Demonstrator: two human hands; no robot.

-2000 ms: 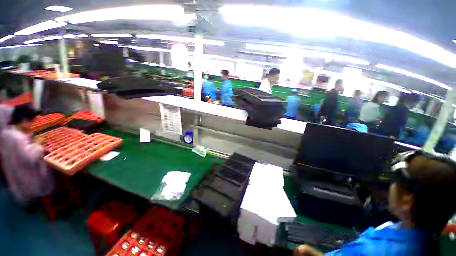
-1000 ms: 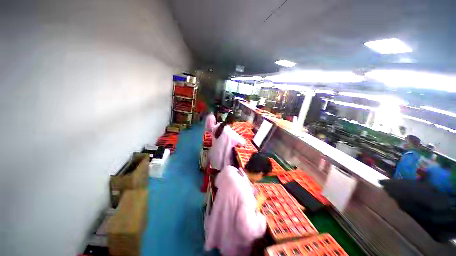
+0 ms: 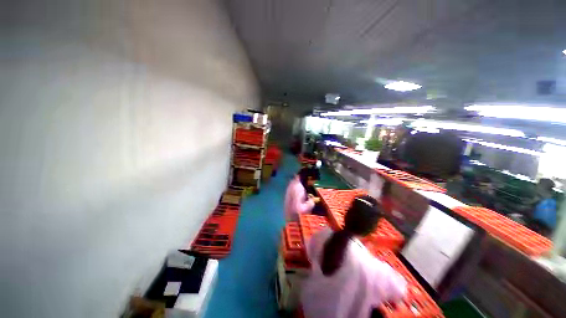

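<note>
Neither of my hands is in the picture. Nearest in front of me, a person in a pink coat (image 3: 347, 279) with dark tied-back hair sits at the bench and reaches over red trays (image 3: 409, 292) divided into cells. More red trays (image 3: 347, 202) lie further along the bench. A white sheet (image 3: 436, 243) leans against the ledge side. The picture is blurred, and I cannot tell what the tray cells hold.
A blue aisle floor (image 3: 248, 248) runs between the white wall and the bench. Red trays (image 3: 217, 230) and a white box (image 3: 202, 292) stand along the wall. A shelf rack (image 3: 249, 149) is further back. Another person in pink (image 3: 298, 200) sits ahead. Red trays (image 3: 506, 230) lie on the ledge.
The view has turned left from the bench to the aisle, then moved forward along it. The shelf rack is nearer, and the cartons seen by the wall earlier are mostly out of view.
</note>
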